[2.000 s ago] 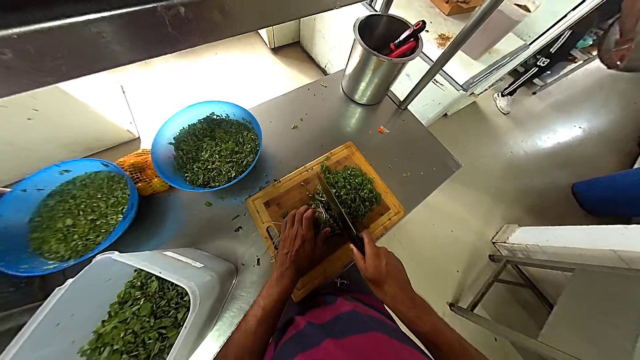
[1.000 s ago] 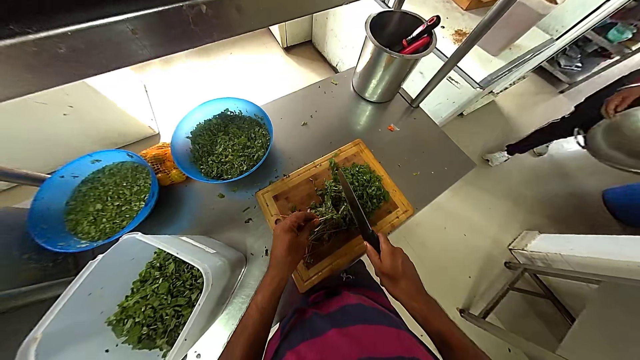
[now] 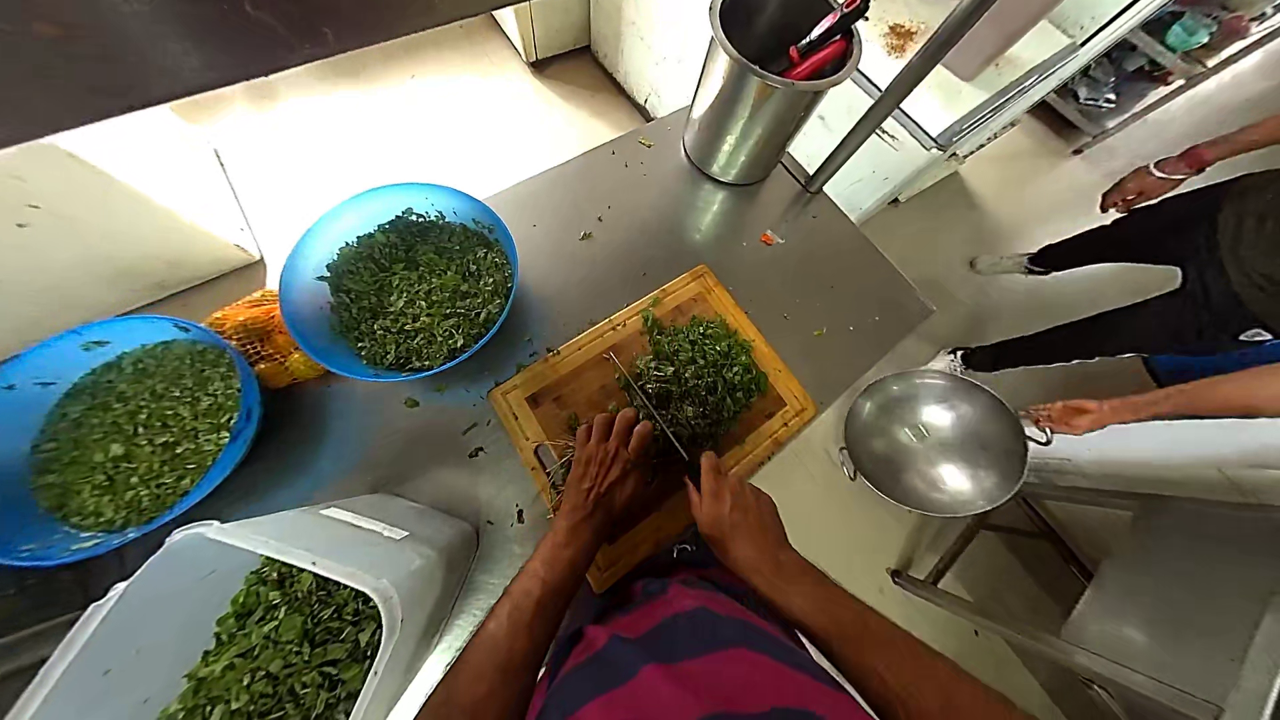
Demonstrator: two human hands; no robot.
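Note:
A wooden cutting board [image 3: 590, 375] lies on the steel table below me. My right hand [image 3: 738, 520] grips the handle of a kitchen knife [image 3: 650, 408], whose blade points up and left across the board. Just left of the blade, my left hand [image 3: 607, 465] presses down on stems of leafy herbs [image 3: 563, 465], its fingertips close to the knife. Chopped green herbs [image 3: 705, 380] are heaped on the board right of the blade. Two blue bowls of chopped greens [image 3: 420, 290] [image 3: 140, 435] stand to the left, and a grey plastic tub [image 3: 410, 540] holds more leaves.
An orange net bag [image 3: 262, 335] sits between the bowls. A steel canister [image 3: 740, 120] with red-handled tools stands near a table leg post [image 3: 890, 100]. At right, a person [image 3: 1150, 270] holds a metal wok [image 3: 935, 440] beyond the table edge, above a metal stand [image 3: 1000, 610].
The person at right has come further into view with the wok, now beside the table corner. My left hand has closed in on the blade since one second ago.

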